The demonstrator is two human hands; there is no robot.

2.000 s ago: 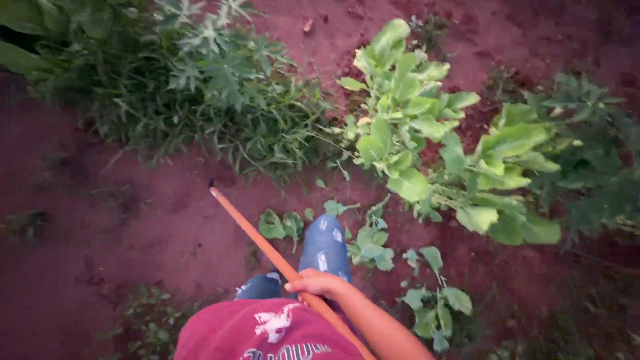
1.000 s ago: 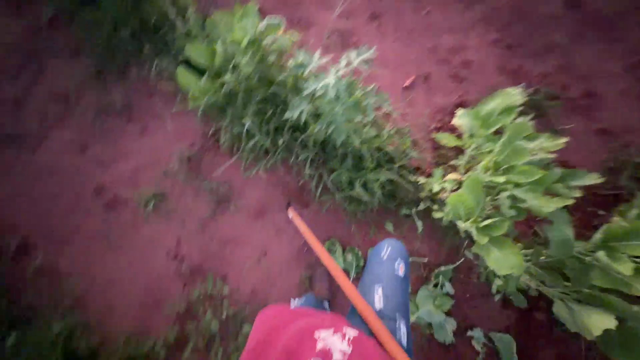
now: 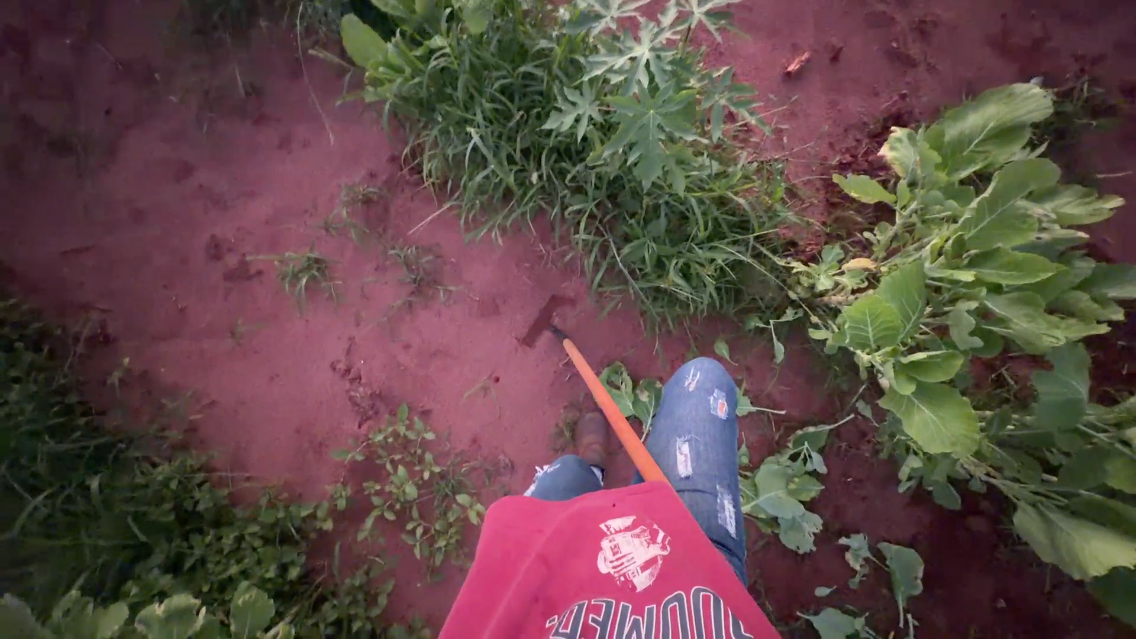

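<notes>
A hoe with an orange handle [image 3: 612,410] slants down from the ground in front of me to the hem of my red shirt [image 3: 603,550], which hides its near end. Its flat blade [image 3: 541,321], reddish like the soil, is at the red earth just below a clump of grass [image 3: 568,169]. Neither my left hand nor my right hand shows in the frame. My knee in torn blue jeans [image 3: 697,417] is right of the handle, and a brown shoe [image 3: 591,439] is left of it.
Large leafy green plants [image 3: 967,266] lean over the soil on the right. A plant with lobed leaves [image 3: 652,124] rises from the grass. Low weeds [image 3: 413,497] and darker growth [image 3: 89,497] cover the lower left. Cut-looking leaves [image 3: 781,493] lie beside my knee.
The hand seen on the orange handle two seconds ago is out of view. The hoe's blade now shows at the handle's far end. The view has shifted left along the grass.
</notes>
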